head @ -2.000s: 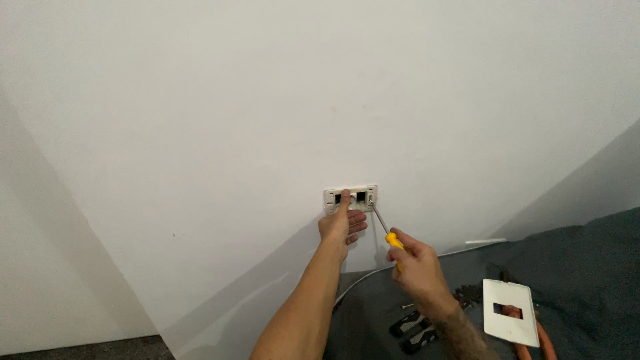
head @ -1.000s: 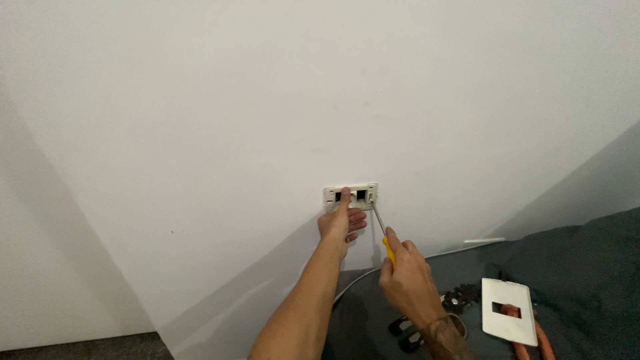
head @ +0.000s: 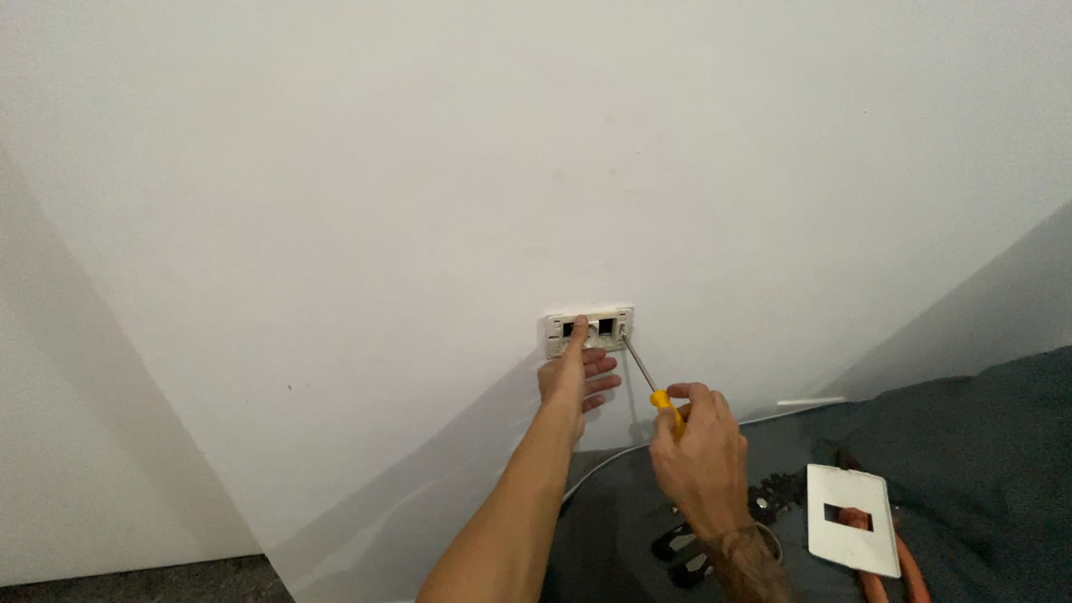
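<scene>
A white mounting frame of a wall outlet [head: 554, 333] lies against the white wall, with dark openings in its middle. My left hand [head: 578, 373] presses its thumb on the frame's centre, the other fingers spread below its lower edge. My right hand [head: 702, 448] grips the yellow handle of a screwdriver [head: 643, 366], whose metal shaft slants up to the frame's right end. The tip meets the frame at the screw position there; the screw itself is too small to make out.
A white cover plate [head: 846, 543] with a rectangular opening rests over orange-handled pliers [head: 911, 569] on dark fabric [head: 963, 435]. Black-handled tools [head: 688, 554] and small dark parts [head: 777, 490] lie near my right wrist. A pale cable [head: 605, 463] runs along the wall's foot.
My right hand has shifted its grip around the yellow handle, which shows more than one second ago. My left hand has stayed on the frame.
</scene>
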